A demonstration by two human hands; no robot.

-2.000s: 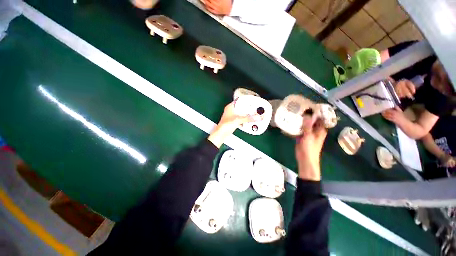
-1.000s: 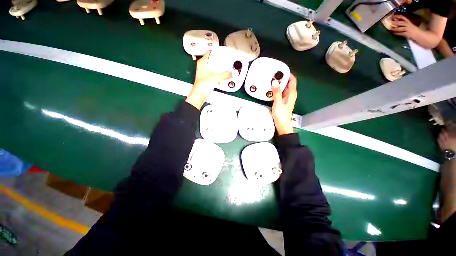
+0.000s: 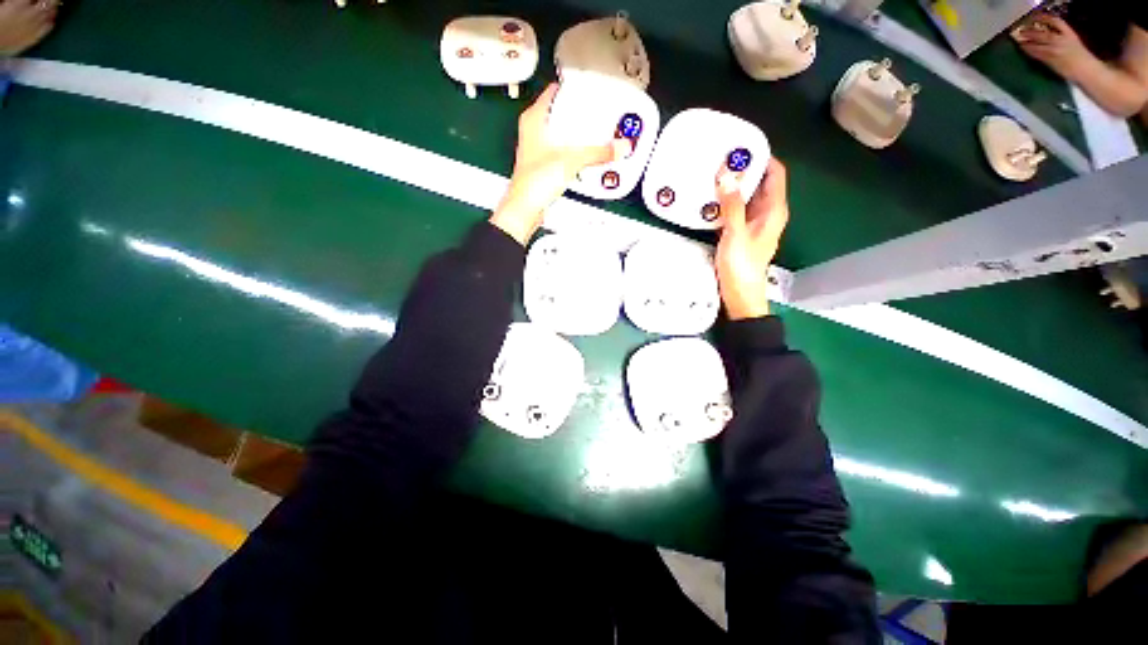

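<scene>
My left hand (image 3: 544,158) holds a white plug-in unit (image 3: 592,124), thumb beside its round display, which glows with blue digits. My right hand (image 3: 753,233) holds a second white unit (image 3: 695,158), its display also lit blue, thumb below the display near a reddish-brown circle. The two units are side by side, faces up, above the metal rail. Below them several white rounded pieces lie in two rows on the green worktop, one of them at the lower left (image 3: 541,378) and one at the lower right (image 3: 677,378), with metallic round spots.
More units lie on the green belt beyond, one upright with pins down (image 3: 489,53) and others with pins showing (image 3: 874,103). A pale metal rail (image 3: 277,126) crosses the view. A grey metal post (image 3: 957,239) stands at the right. Another person's hand (image 3: 1055,44) is at the upper right.
Both displays were dark and now glow blue. The view has shifted slightly. Two seconds ago my right hand was further over the belt with a unit; now the two held units are side by side.
</scene>
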